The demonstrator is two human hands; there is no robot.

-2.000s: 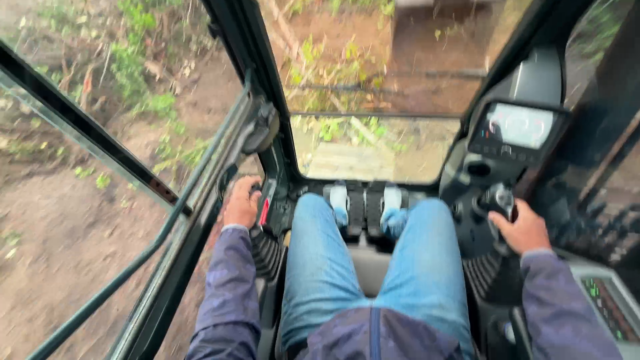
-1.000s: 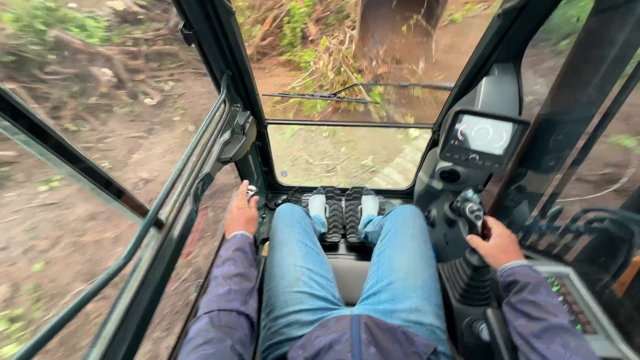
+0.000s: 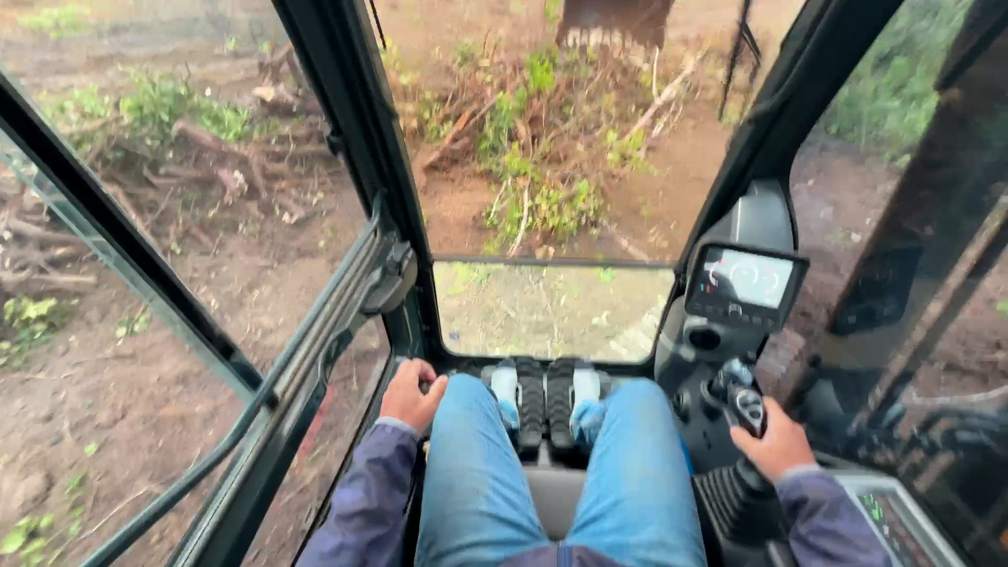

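Note:
In the excavator cab, my right hand [image 3: 776,442] is closed around the right joystick [image 3: 746,408], its buttoned top showing beside my thumb. My left hand [image 3: 412,394] grips the left joystick [image 3: 426,386], mostly hidden under my fingers, beside my left knee. Between my feet stand the black foot pedals [image 3: 545,402]. Through the windshield, the toothed bucket [image 3: 616,22] shows at the top, just beyond a heap of brush and roots [image 3: 543,134].
A lit monitor [image 3: 744,277] is mounted on the right pillar. A switch panel [image 3: 898,516] lies beside my right forearm. Outside the left side, stumps and branches [image 3: 228,157] lie on bare soil. The door-side handrail [image 3: 315,315] runs along my left.
The view outside has swung, and the brush heap now shows in the middle of the windshield. My left hand has moved nearer my left knee. My right hand stays on its joystick.

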